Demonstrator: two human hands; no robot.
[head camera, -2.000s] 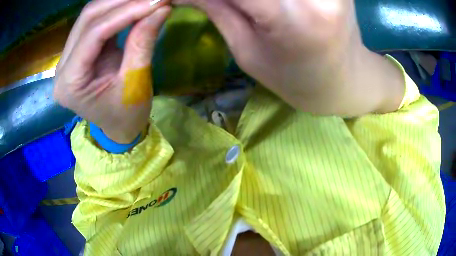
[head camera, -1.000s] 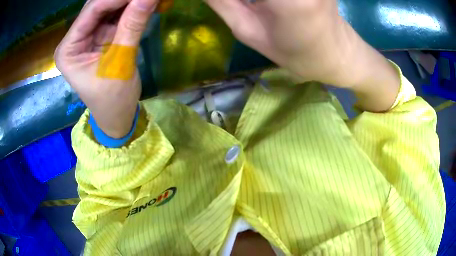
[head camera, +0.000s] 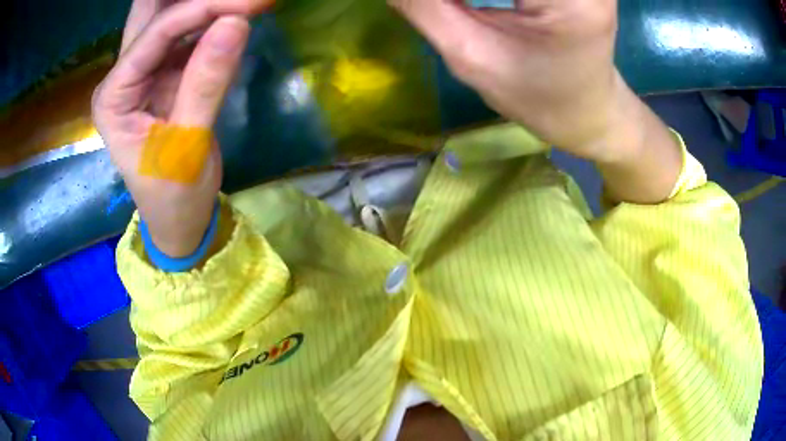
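My left hand (head camera: 177, 95) is at the upper left, with thumb and index finger apart. Its other fingertips are cut off by the top edge. An amber tape piece (head camera: 176, 153) sticks below the thumb. A small orange spot (head camera: 261, 5) shows at the index fingertip; I cannot tell whether it is tape or a finger cot. My right hand (head camera: 552, 73) is at the upper right, apart from the left. Its fingertips are cut off or hidden, so any grip is unclear. A broad olive-yellow film strip (head camera: 362, 82) lies on the dark-green surface between the hands.
The glossy dark-green bench (head camera: 702, 47) curves across the top. More amber film (head camera: 52, 133) lies at its left. My yellow striped smock (head camera: 534, 284) fills the lower middle. A blue band (head camera: 179, 257) circles my left wrist. Blue items (head camera: 86, 280) stand at lower left.
My hands have moved apart. The left thumb has separated from the index finger, and the left hand has shifted left and down since a second ago. The right hand has shifted slightly right.
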